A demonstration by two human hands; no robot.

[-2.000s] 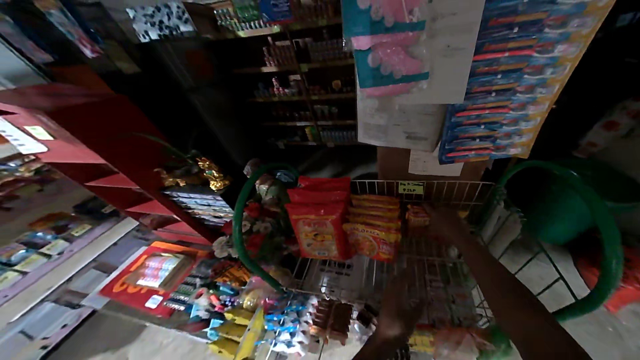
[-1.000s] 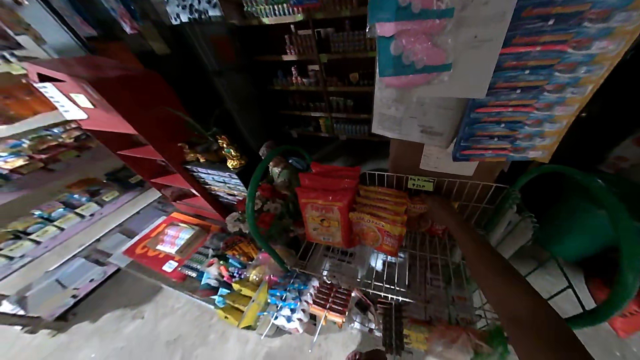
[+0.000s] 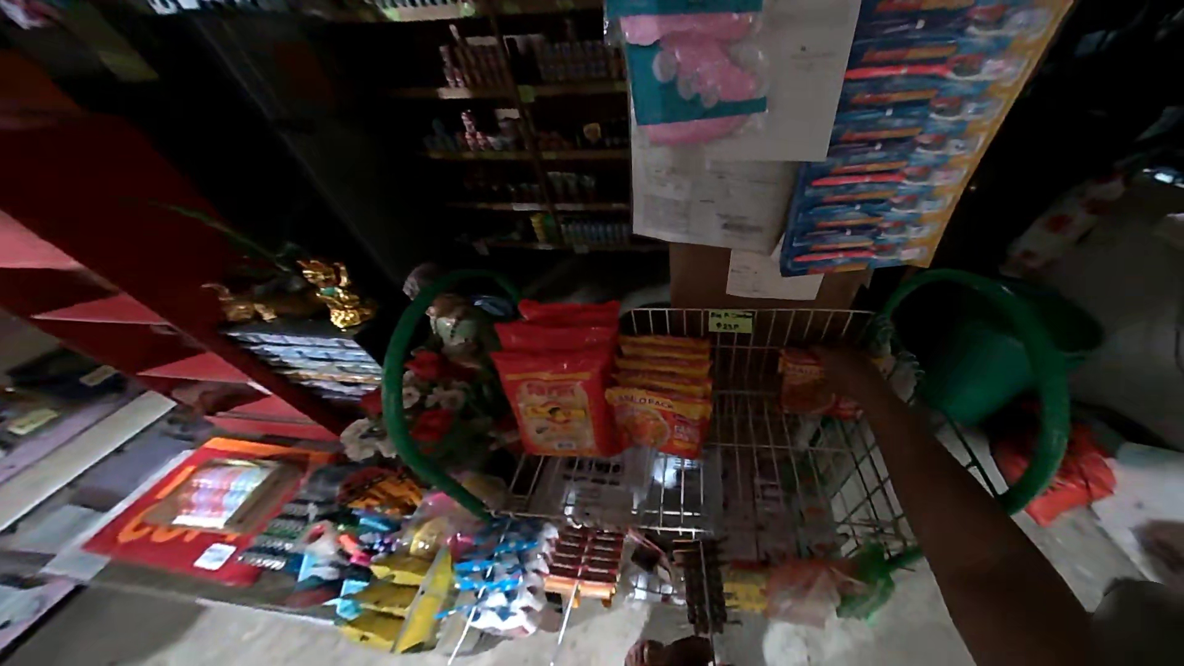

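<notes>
My right hand (image 3: 837, 370) reaches into the right rear part of a wire basket rack (image 3: 786, 324), its fingers at small red-orange seasoning packets (image 3: 803, 381); blur and shadow hide whether they grip. Left of it, yellow-orange noodle packets (image 3: 661, 416) stand in a row beside larger red pouches (image 3: 560, 402). A small green price tag (image 3: 732, 321) is fixed to the rear rim. At the bottom edge, part of my left hand (image 3: 671, 651) shows below the hanging sachets (image 3: 585, 560), its fingers mostly cut off.
Green hoops (image 3: 396, 398) flank the rack. Toothbrush packs (image 3: 888, 139) and bagged pink gloves (image 3: 698, 74) hang above. A red shelf unit (image 3: 120, 231), golden figurines (image 3: 338, 294) and artificial flowers (image 3: 435, 398) are at left. A green basin (image 3: 980, 361) stands at right.
My right hand has moved back and right to the rear right of the basket. My left hand, over the basket's front two seconds ago, has dropped to the bottom edge.
</notes>
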